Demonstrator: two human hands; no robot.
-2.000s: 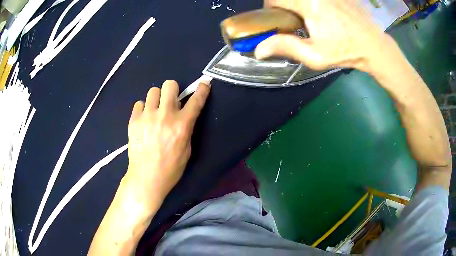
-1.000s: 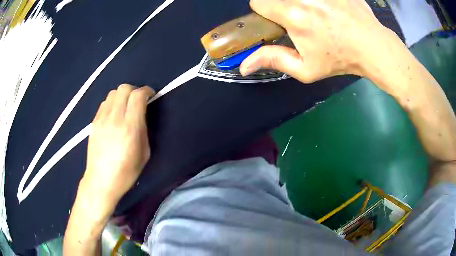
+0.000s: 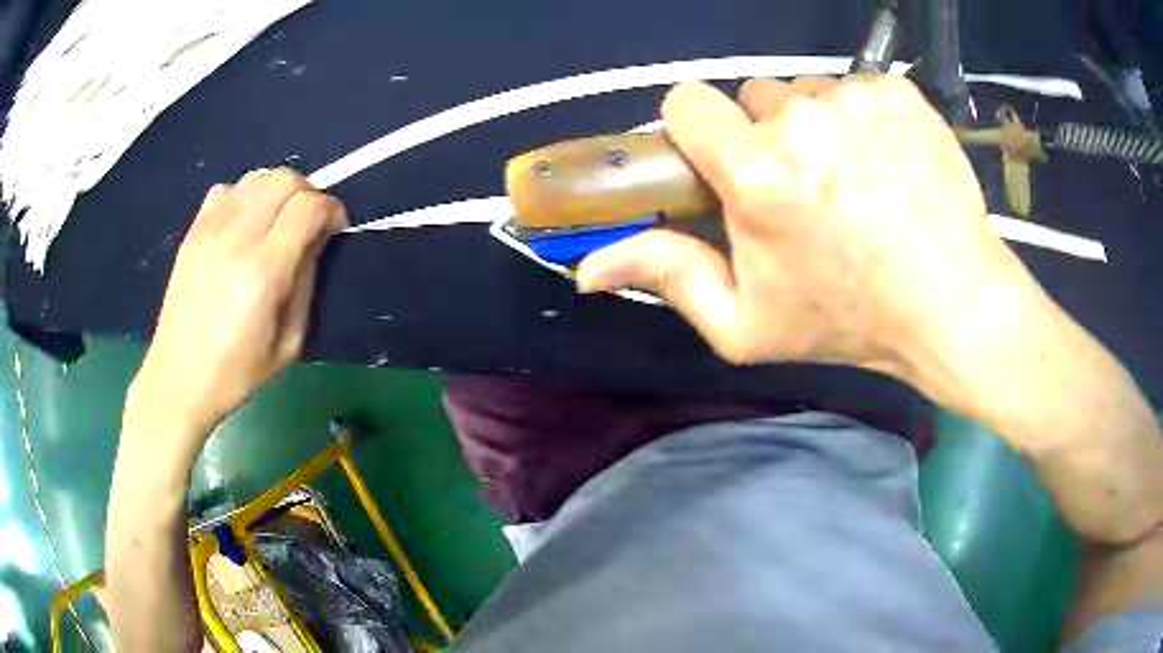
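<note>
My right hand [image 3: 829, 217] grips the brown handle [image 3: 599, 181] of the steam iron, with the thumb by the blue piece [image 3: 593, 240]. The iron's pointed tip [image 3: 505, 230] faces left and sits on the white fabric strip [image 3: 427, 214]. My left hand [image 3: 249, 268] holds the strip at the left with curled fingers; the fold of the strip is hidden by this hand. The strip's other length [image 3: 536, 92] curves above the iron to the right. A strip end [image 3: 1048, 237] shows right of my right wrist. Most of the iron's body is hidden under my hand.
A pile of white strips [image 3: 128, 89] lies at the upper left on the dark cloth [image 3: 421, 300]. A spring-wrapped line [image 3: 1103, 140] and a tan tie [image 3: 1016, 160] are at the upper right. A yellow-framed cart [image 3: 383, 536] stands below on the green floor.
The view has turned and shifted. The iron lies further along the strip, with strip showing behind it on the right. My left hand has moved to the strip's left part. Hose and tie have come into view.
</note>
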